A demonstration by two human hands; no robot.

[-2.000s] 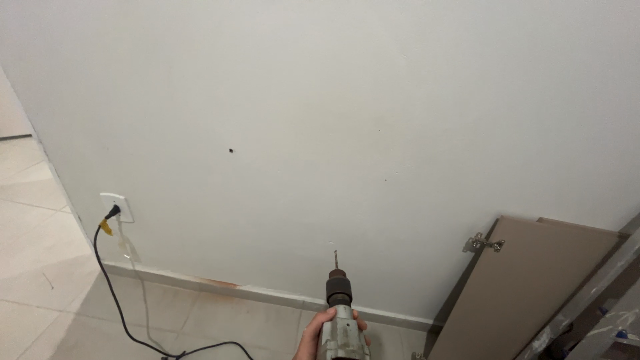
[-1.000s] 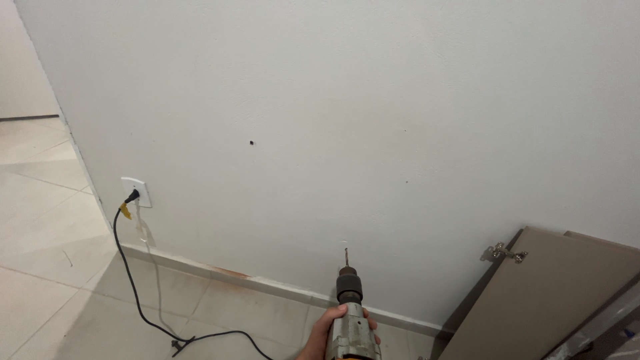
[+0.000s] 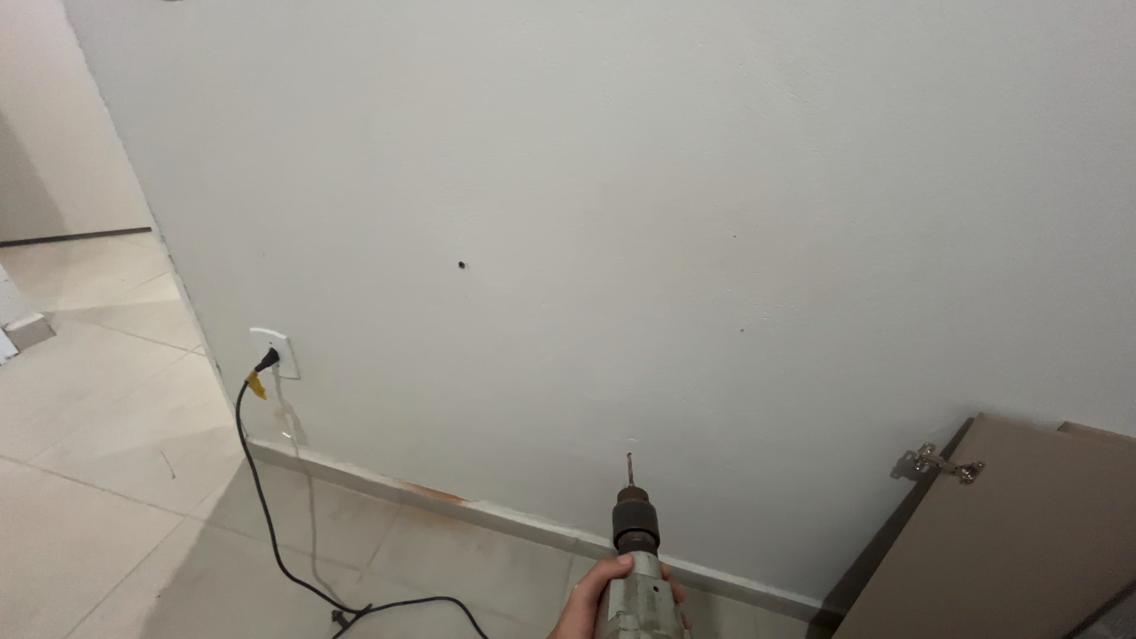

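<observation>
My left hand [image 3: 602, 590] holds the grey body of a power drill [image 3: 641, 599] from below, thumb on its left side and fingertips showing on its right. The dark chuck [image 3: 635, 522] carries a thin drill bit [image 3: 630, 469] that points at the light wall [image 3: 568, 177], just below a small pale mark [image 3: 631, 439]. Whether the bit's tip touches the wall cannot be told. A dark round hole [image 3: 461, 264] is in the wall, up and left of the drill. The drill's rear lies beyond the lower edge of the picture, and my right hand does not show.
A black plug [image 3: 269, 358] sits in a white wall socket [image 3: 288, 355] at left, its black cord [image 3: 260, 497] running down to the tiled floor. At lower right, a brown-grey panel [image 3: 994, 532] with a metal hinge [image 3: 950, 465] leans by the wall. A baseboard [image 3: 524, 522] runs along the wall's foot.
The view has turned somewhat left. My left hand stays on the drill, and the bit remains near the same pale mark on the wall.
</observation>
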